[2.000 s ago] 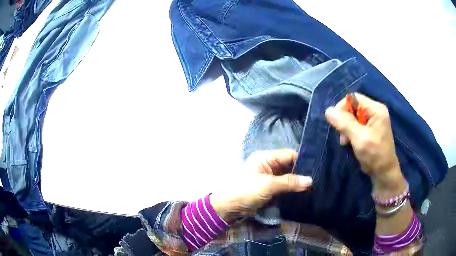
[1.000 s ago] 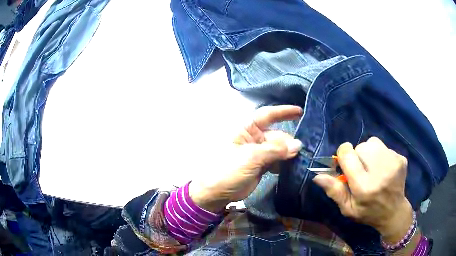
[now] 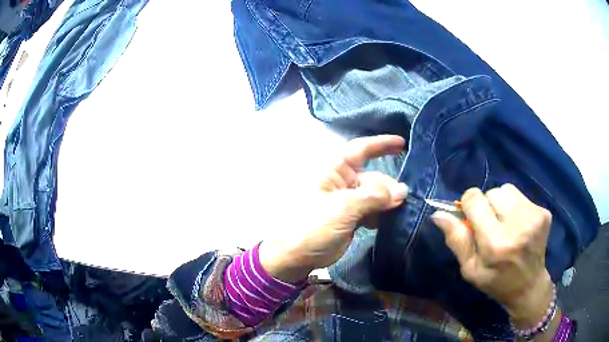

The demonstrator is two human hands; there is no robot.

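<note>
A dark blue denim jacket (image 3: pixel 527 133) lies on the white table, its front turned so that grey-blue inside cloth shows. My left hand (image 3: pixel 364 200) pinches the edge of the stitched front placket (image 3: pixel 422 160) between thumb and finger, with the index finger stretched out above. My right hand (image 3: pixel 501 244) holds small snips (image 3: pixel 446 205) with orange handles mostly hidden by the fingers. The blades look closed and point left, their tips at the placket stitching just right of my left thumb. No loose thread can be made out.
The jacket's pointed collar (image 3: pixel 267 73) lies at the top centre on the white table (image 3: pixel 167 153). Lighter blue denim garments (image 3: pixel 33 160) lie along the left edge. Dark garments (image 3: pixel 100 300) are below the table's front edge. A plaid garment (image 3: pixel 414 317) shows at the bottom.
The snips came down from higher on the placket to my left thumb, and their blades went from spread to closed. My left hand moved up along the placket and pinches its edge.
</note>
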